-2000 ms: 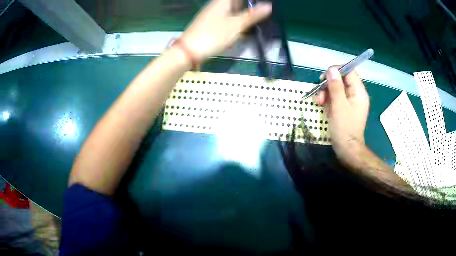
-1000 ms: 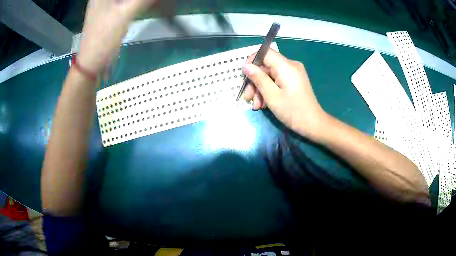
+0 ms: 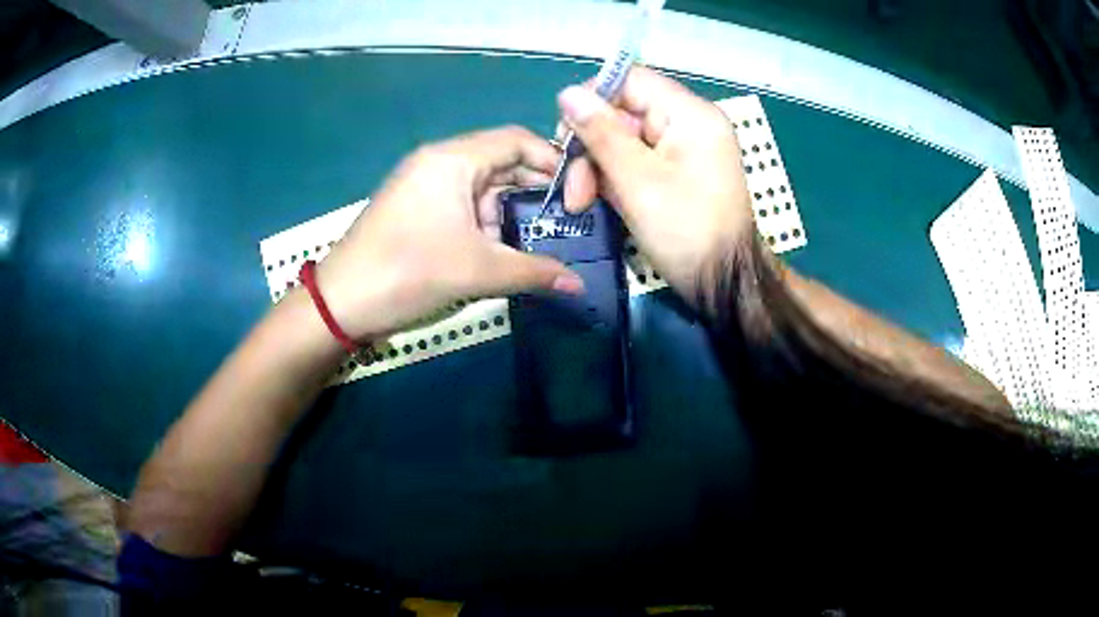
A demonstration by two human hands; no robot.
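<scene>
A black phone housing (image 3: 571,350) lies over the backing sheet in front of me, its top end away from me. My left hand (image 3: 452,235) holds its upper left side, the thumb across its face. My right hand (image 3: 663,169) holds the tweezers (image 3: 617,70) like a pen, their tip at the small openings near the housing's top left. Whether a pad is at the tip cannot be told. The white backing sheet (image 3: 771,181) with rows of dark dots lies under the housing and both hands, which hide its middle.
Spare pad sheets (image 3: 994,277) lie fanned on the green bench top (image 3: 398,482) at the right. A white rail (image 3: 398,27) curves along the far edge, with a grey post at its upper left. Dark hair hangs over my right forearm.
A black housing now lies in front of me over the sheet. My left hand has come back from the far left onto it. My right hand's tweezers now point at its top.
</scene>
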